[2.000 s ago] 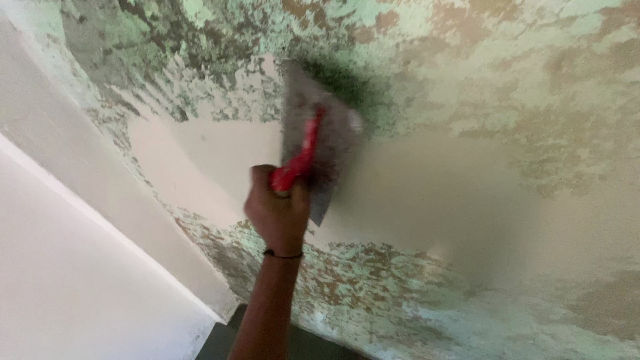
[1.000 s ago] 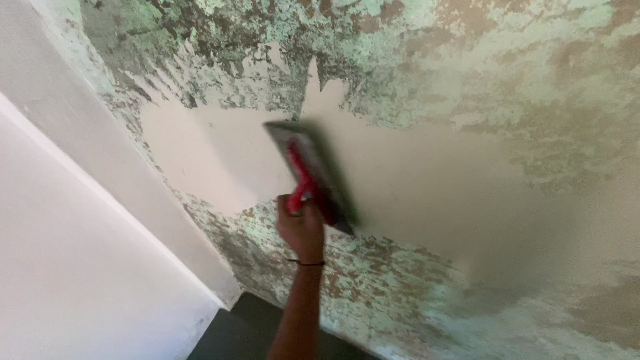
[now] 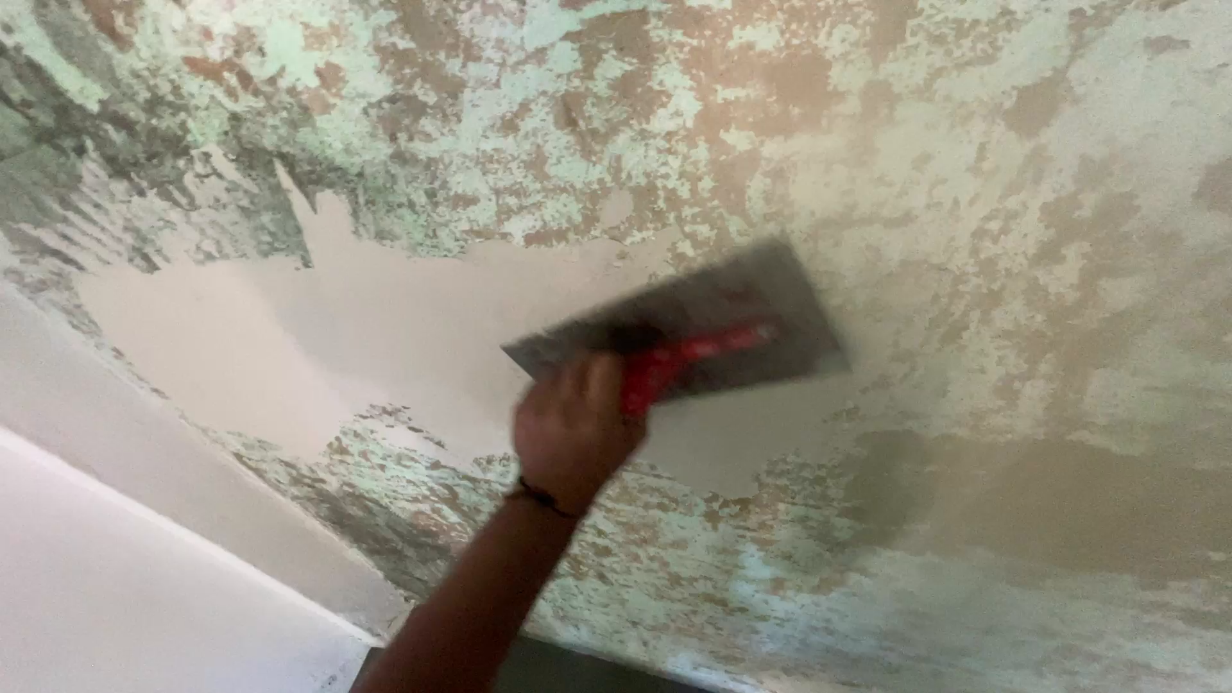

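My left hand [image 3: 577, 433], with a dark band at the wrist, grips the red handle of a rectangular steel plastering trowel [image 3: 741, 298]. The trowel is slightly blurred and lies across the right part of a pale plaster patch [image 3: 414, 318] on the mottled wall [image 3: 654, 135]. Its blade slants up to the right, and its upper right part overlaps the patchy green and brown surface. My fingers wrap the near end of the handle; the blade's contact with the wall is hard to judge. My right hand is out of view.
A pale strip [image 3: 192, 414] borders the mottled wall on the left, beside a white surface [image 3: 144, 577]. A dark grey surface [image 3: 587, 669] shows at the bottom, behind my forearm. Ragged plaster edges meet rough, dark-stained wall at upper left.
The trowel has moved right across the plaster patch and turned from steep to a shallow upward slant. A narrow plaster spike stands above the patch where the blade was two seconds ago. The view has shifted right.
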